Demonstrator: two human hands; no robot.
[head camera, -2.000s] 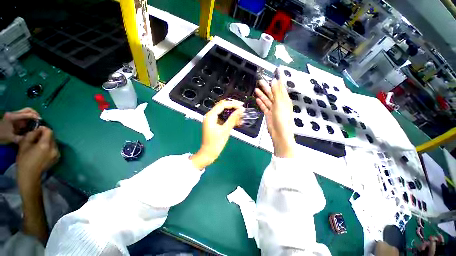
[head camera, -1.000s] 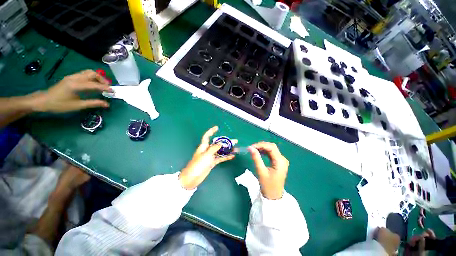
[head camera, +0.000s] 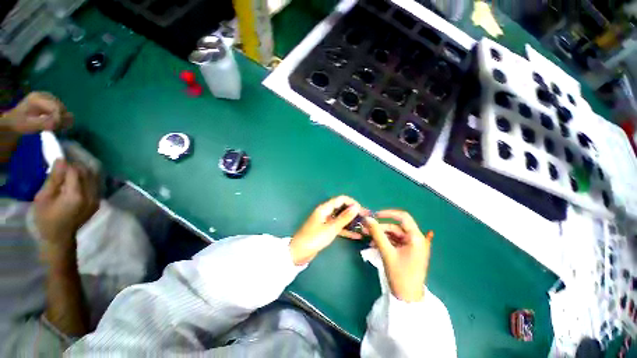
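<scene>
A small dark round watch unit (head camera: 357, 222) is held between both my hands above the green mat, partly hidden by fingers. My left hand (head camera: 327, 227) grips its left side. My right hand (head camera: 403, 252) has its thumb and fingertips on its right side; the fingers are slightly blurred. A white cloth (head camera: 375, 260) lies just below my hands, partly behind my right wrist. A dark watch unit (head camera: 235, 163) and a silver round case (head camera: 174, 145) lie on the mat to the left.
A black foam tray (head camera: 363, 115) with round parts stands on a white board ahead; a white parts tray (head camera: 520, 189) is to its right. A whitish bottle (head camera: 222, 75) and red caps (head camera: 190, 82) stand at upper left. A neighbour's hands (head camera: 63, 196) hold something white. A reddish-dark part (head camera: 522, 324) lies lower right.
My right hand has closed in on the watch unit, and the clear strip between my hands no longer shows. The neighbour's hand has drawn back left, and the white cloth beside the bottle is gone.
</scene>
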